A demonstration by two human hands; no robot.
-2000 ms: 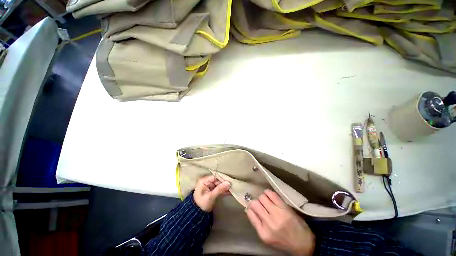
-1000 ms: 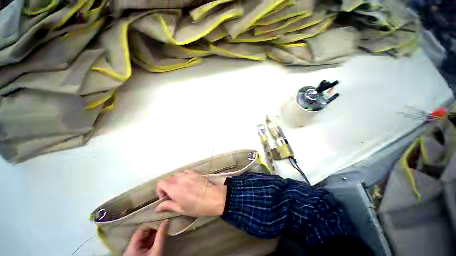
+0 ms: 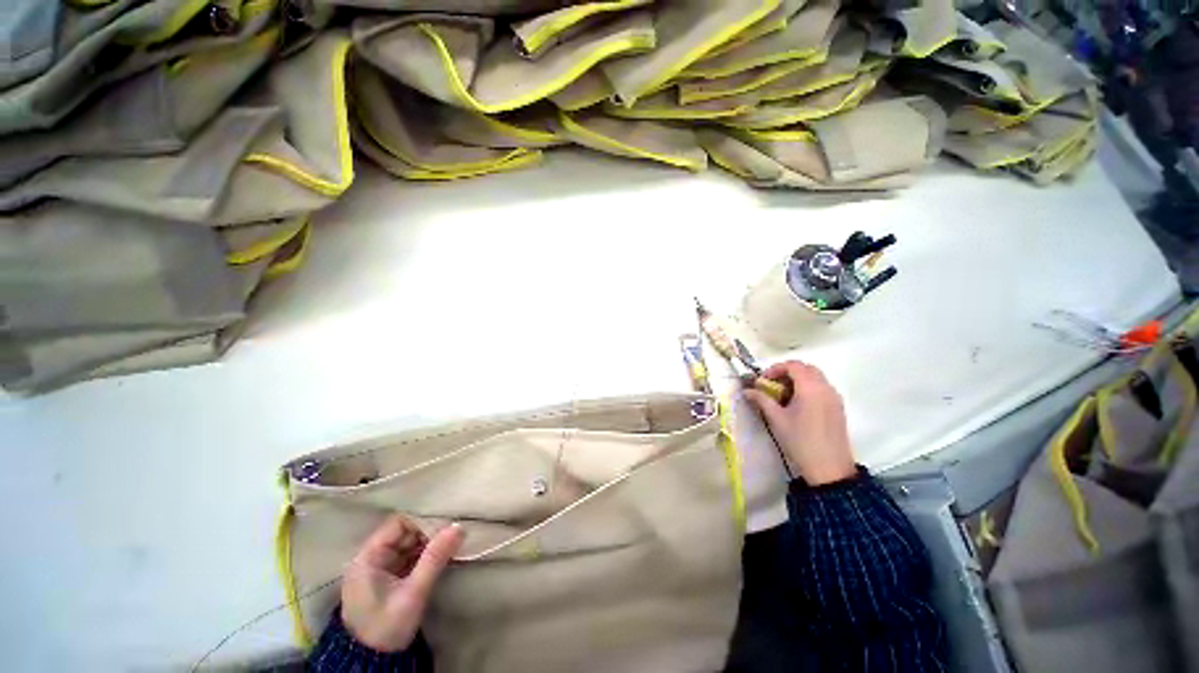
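Observation:
A beige bag body (image 3: 592, 579) with yellow edge binding (image 3: 285, 565) lies at the table's front edge, mouth partly open. A beige flap or pocket panel (image 3: 579, 460) with a pale edge crosses its front. A small silver snap (image 3: 538, 488) shows near the mouth. My left hand (image 3: 392, 585) is at the panel's left end, thumb tip at its edge; whether it grips anything is unclear. A fine thread runs near it to the lower left. My right hand (image 3: 809, 421) has its fingertips closed on a stubby yellow-brown block (image 3: 776, 391) beside the tools.
Slim tools (image 3: 717, 335) lie just behind the bag's right corner, with a tool cup (image 3: 789, 302) beyond. A bag heap (image 3: 592, 79) fills the table's back. Another beige bag (image 3: 1104, 513) is at the right, near an orange-red item (image 3: 1141, 337) and fine lines.
My right hand has left the bag's mouth and moved right to the tools, onto the block. My left hand remains near the panel. The view turned right since the oldest frame.

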